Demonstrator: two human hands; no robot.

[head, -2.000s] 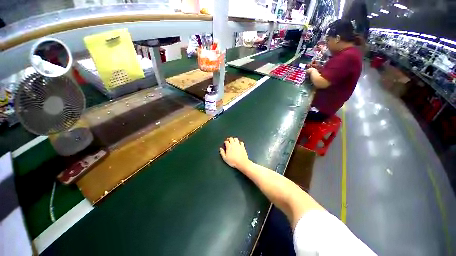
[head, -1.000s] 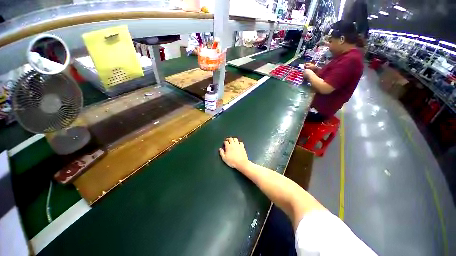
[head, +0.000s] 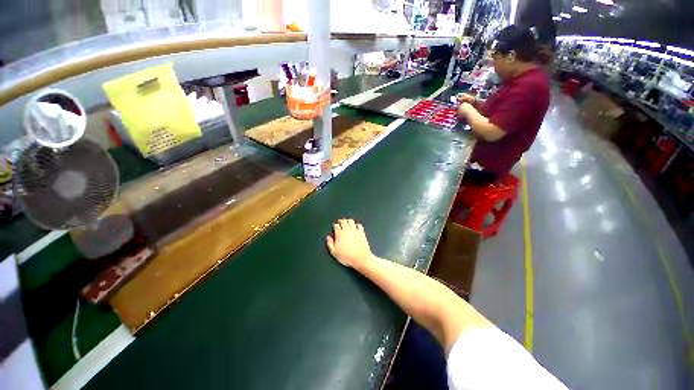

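Note:
My right hand [head: 350, 243] rests palm down on the shiny dark green belt [head: 281, 305]. It holds nothing, and its fingers are a little bent and slightly apart. My bare forearm and white sleeve reach in from the lower right. My left hand is not in the picture. Red phones in a tray [head: 432, 112] lie on the far part of the belt, in front of another person; they are too small to tell in detail.
A seated person [head: 517, 103] in a dark red shirt is further along the belt. A fan [head: 68, 184], reddish-brown bar [head: 118, 273], tan board [head: 221, 247], white bottle [head: 313, 161] and orange holder [head: 307, 99] on a post stand left. A brown box [head: 455, 257] is below the belt edge.
The view has tilted slightly, so the fan, yellow sheet and post sit a little lower or further left. My right hand appears slightly lower and left, still flat on the belt.

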